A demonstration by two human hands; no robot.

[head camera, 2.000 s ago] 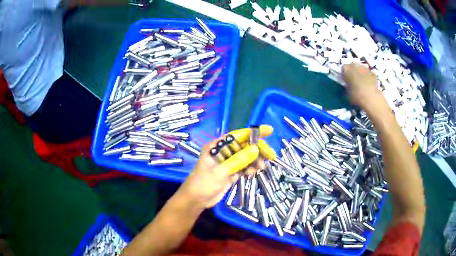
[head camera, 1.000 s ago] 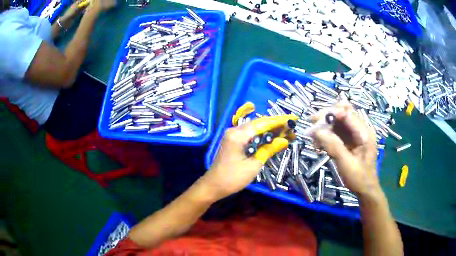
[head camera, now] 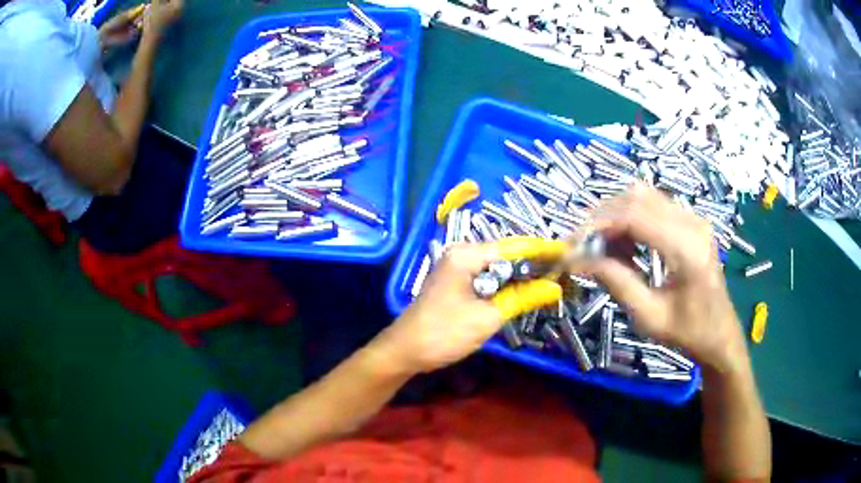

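Observation:
My left hand (head camera: 472, 297), with yellow finger cots, holds several metal tubes (head camera: 493, 277) in a bundle, ends facing me. My right hand (head camera: 656, 264) is just right of it, its fingers pinching a small shiny piece (head camera: 591, 247) at the left fingertips; the piece is blurred, so I cannot tell whether it is a tube or another part. Both hands are above the near blue tray (head camera: 432, 212), which is heaped with silver tubes. A loose yellow finger cot (head camera: 458, 200) lies at this tray's left side.
Left tray (head camera: 385, 243) holds tubes. White pieces (head camera: 680, 71) are piled upper right, with a clear bag of tubes (head camera: 829, 170) beyond. Finger cots (head camera: 759, 322) lie at right. A person (head camera: 71, 104) sits upper left near a red stool (head camera: 189, 292). Floor bin (head camera: 203, 434) is lower left.
My right hand came back from the white pile with a white piece, and now its fingers meet my left fingertips. The left bundle's ends now look shiny instead of dark. The view has shifted.

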